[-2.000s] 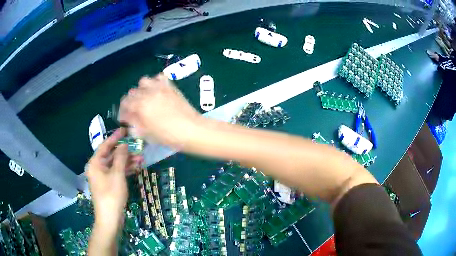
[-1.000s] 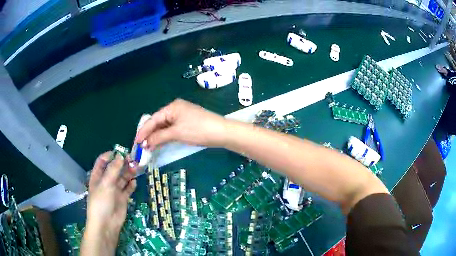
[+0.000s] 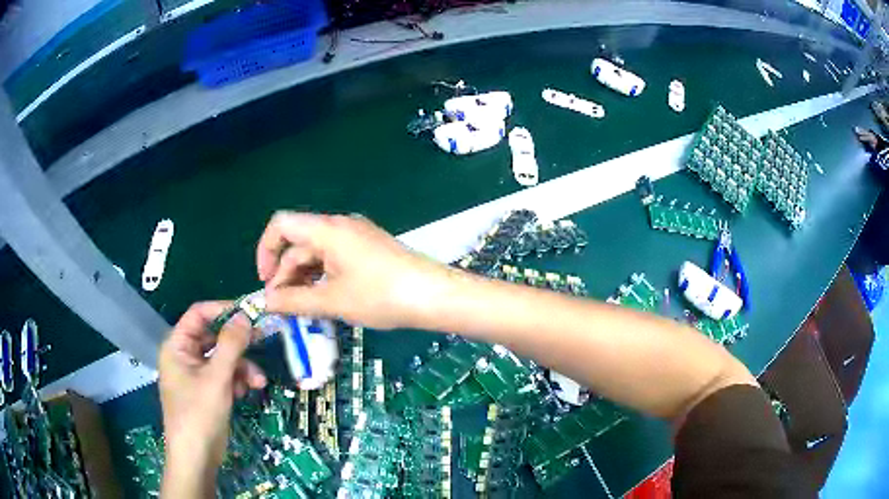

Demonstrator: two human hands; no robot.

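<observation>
My left hand [image 3: 210, 356] holds a small green circuit board [image 3: 252, 310] between thumb and fingers. My right hand [image 3: 327, 268] is just above and right of it, fingertips pinched together at the board's edge; what lies between them is too small to tell. A white housing with a blue stripe [image 3: 310, 353] hangs below my right hand, beside the board, over the strips. Whether leads join it to the board is unclear. Green PCB strips [image 3: 429, 375] are piled under and right of my hands, some with tan edges.
The green belt [image 3: 322, 146] carries white housings [image 3: 470, 134] and slim white cover plates [image 3: 523, 156]. A pale rail [image 3: 575, 180] divides it from the bench. PCB panels [image 3: 723, 156], blue side cutters [image 3: 727, 270] and another housing [image 3: 710, 290] lie right. A blue basket [image 3: 258, 49] stands beyond the belt.
The housing has moved from my right fingers to hanging below them, right of the board. Housings and cover plates on the belt have shifted right in view. My left hand still holds the board.
</observation>
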